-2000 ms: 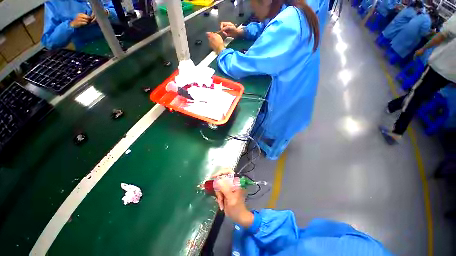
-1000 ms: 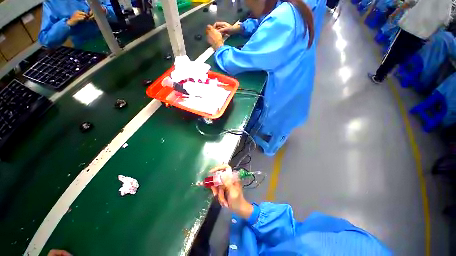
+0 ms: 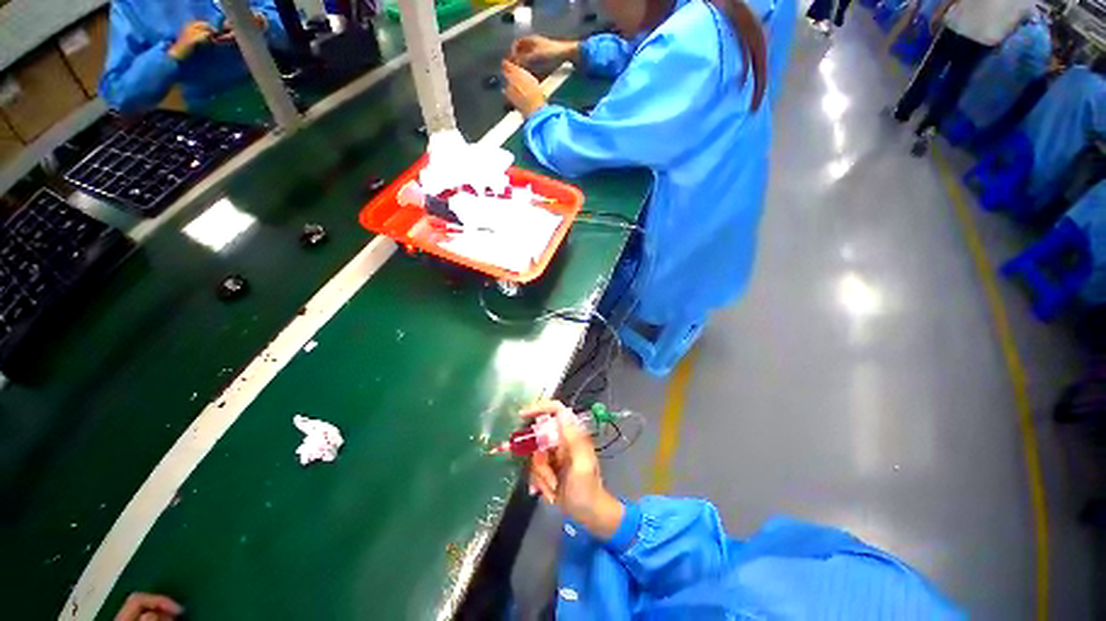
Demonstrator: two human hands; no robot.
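My right hand (image 3: 575, 476) holds the dispensing syringe (image 3: 552, 432) above the bench's near edge. Its dark red front and thin tip point left, and its green rear points right. My left hand (image 3: 148, 608) is cut off by the bottom edge at the lower left; only some fingers show, and what it holds cannot be told. A crumpled tissue (image 3: 318, 440) lies on the green bench (image 3: 400, 388) between the hands. Two small round black parts, a nearer one (image 3: 233, 286) and a farther one (image 3: 314, 234), lie beyond the white strip (image 3: 224, 412).
An orange-red basket (image 3: 552, 261) holds white papers and a dark object. Cables (image 3: 552, 318) loop at the bench edge. Black compartment trays (image 3: 152, 164) lie on the far left. A blue-smocked person (image 3: 679, 134) works beyond the basket; another sits across. A post (image 3: 425, 67) stands behind the basket.
My left fingers have come into view at the lower left. The syringe has tilted slightly, its tip lower. The round black parts have shifted away along the bench. A walking person has moved farther up the aisle.
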